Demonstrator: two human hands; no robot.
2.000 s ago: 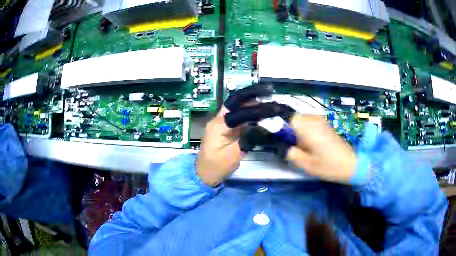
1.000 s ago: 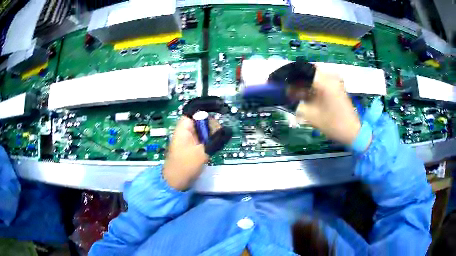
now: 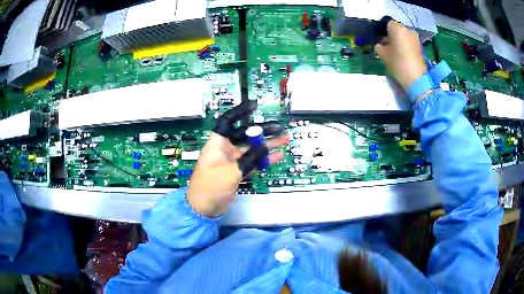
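A green circuit board (image 3: pixel 276 50) lies in front of me with a long white heatsink (image 3: pixel 345 92) across its middle. My left hand (image 3: pixel 227 158), with black coverings on thumb and fingers, holds a blue capacitor (image 3: pixel 257 143) with a pale round end over the board's near left part. My right hand (image 3: pixel 396 50) reaches to the far side, by the block heatsink (image 3: pixel 368 12). Its black-covered fingertips hold a dark blue cylinder (image 3: pixel 363 39), partly hidden, at the yellow strip. I cannot tell whether it touches the board.
Another green board (image 3: pixel 86 69) with a white heatsink (image 3: pixel 135 103) and a ribbed block heatsink (image 3: pixel 158 26) lies to the left. A metal rail (image 3: pixel 322 202) runs along the near edge. A blue sleeve (image 3: pixel 10 212) of another person is at the left edge.
My right hand has moved away from me with the blue cylinder, from above the long heatsink to the block heatsink. My left hand has shifted slightly right, still holding its capacitor.
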